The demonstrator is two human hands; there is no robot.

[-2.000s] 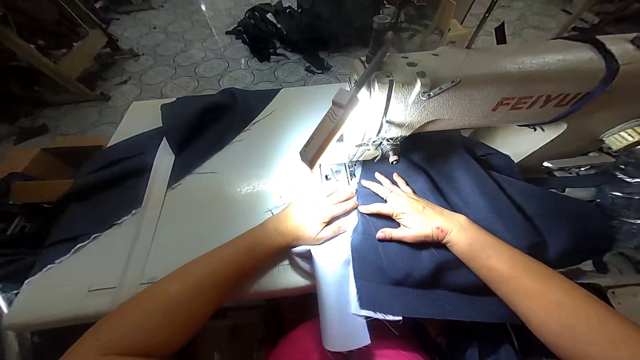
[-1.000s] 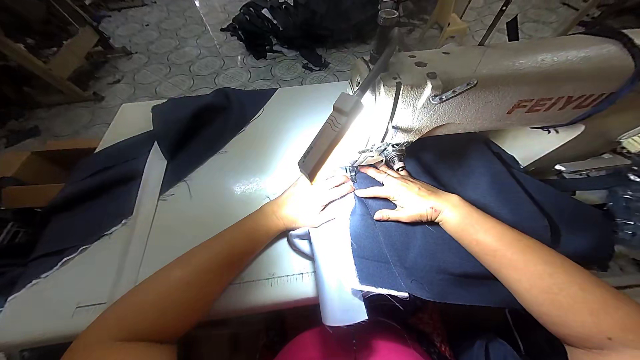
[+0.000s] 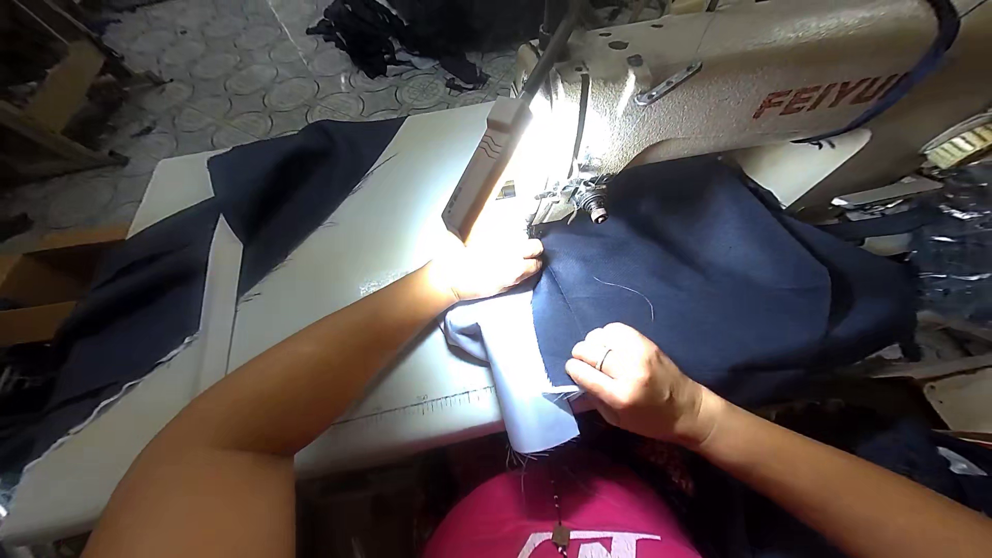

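Observation:
My left hand [image 3: 492,267] rests, fingers bent, on the edge where a white fabric strip [image 3: 519,364] meets a navy fabric panel [image 3: 697,256], just below the needle area; glare hides part of it. Lower right, my right hand [image 3: 632,380] pinches the navy panel's near edge between thumb and fingers. The panel runs under the arm of an industrial sewing machine [image 3: 697,77]. The presser foot [image 3: 542,213] is partly hidden by glare. A lit lamp [image 3: 488,167] hangs above my left hand. A loose thread lies on the navy cloth.
More navy fabric [image 3: 302,170] with a white strip lies on the left of the white machine table [image 3: 403,310]. A cardboard box [image 3: 54,271] stands beyond its left edge. Dark cloth scraps [image 3: 387,39] lie on the tiled floor. A ruler scale marks the table's front edge.
My right hand has moved from beside the presser foot toward me, down to the near edge of the navy panel, and its fingers have closed there. My left hand has stayed near the needle area.

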